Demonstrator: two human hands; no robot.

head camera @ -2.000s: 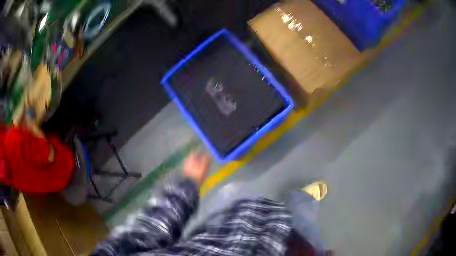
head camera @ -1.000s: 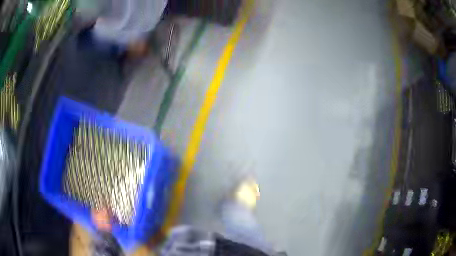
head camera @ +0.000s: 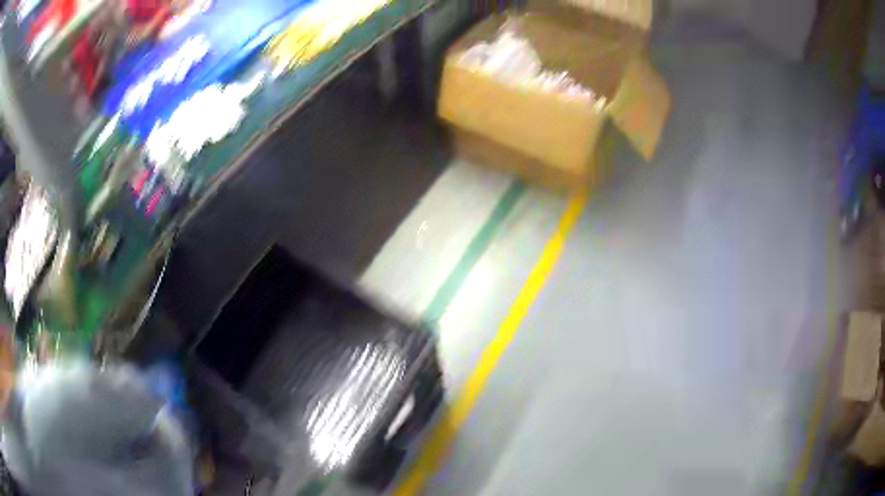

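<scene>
No hand of mine shows in the head view. A dark, open-topped crate [head camera: 254,407] stands on the floor at the lower left, with bright, blurred things inside that I cannot make out. Farther ahead, an open cardboard carton [head camera: 524,121] with raised flaps stands on the floor and holds pale, crumpled material. The picture is strongly blurred.
A long green bench [head camera: 291,97] runs along the left, with blurred blue, white, yellow and red things on it. A person in pale clothing [head camera: 97,431] is at the lower left. A yellow line [head camera: 514,325] edges the grey aisle [head camera: 660,387]. Cartons [head camera: 864,358] stand at the right edge.
The view has moved along the aisle. The blue crate and my blurred hand near it have left the picture; the dark crate and open carton have come into view.
</scene>
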